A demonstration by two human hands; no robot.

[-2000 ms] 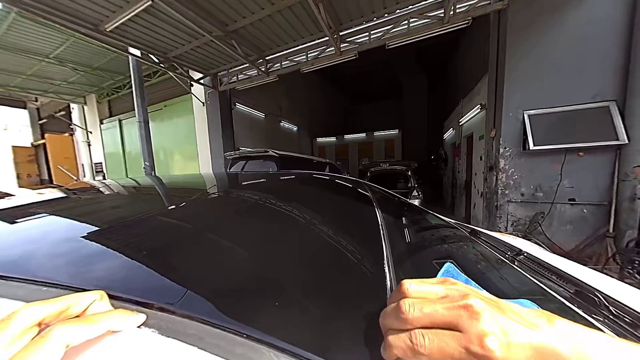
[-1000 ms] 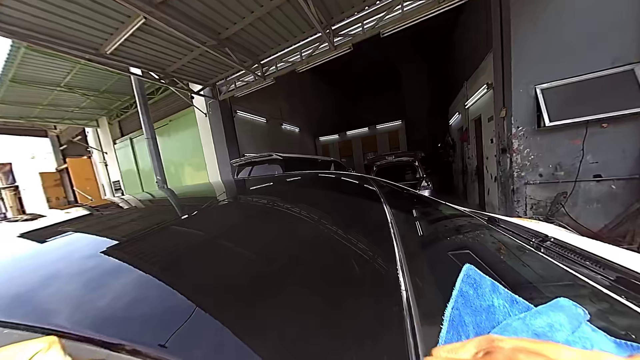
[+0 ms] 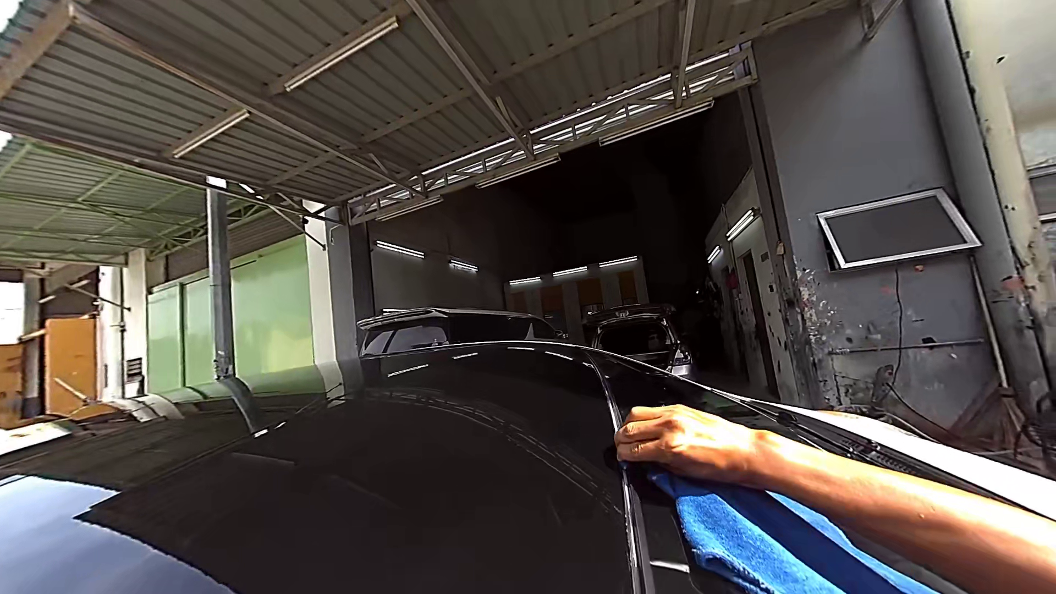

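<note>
My right hand (image 3: pixel 678 441) is closed at the front edge of a glossy black car roof (image 3: pixel 396 495), where the roof meets the windshield. A blue microfiber cloth (image 3: pixel 734 528) comes out from under its fingers and hangs down over the windshield beside the trim strip (image 3: pixel 634 528). The hand's underside and fingertips are hidden, so how much of the cloth is gripped shows only in part. My left hand is out of view.
Windshield wipers (image 3: pixel 874 450) lie along the base of the glass, before a white hood (image 3: pixel 949 454). Beyond stand a dark-roofed vehicle (image 3: pixel 462 326) and a silver car (image 3: pixel 635 338) at a garage opening. A framed window (image 3: pixel 899 229) juts from the grey wall.
My right hand has moved forward along the roof's front edge with the blue cloth. My left hand, on the near roof edge two seconds ago, has gone from view.
</note>
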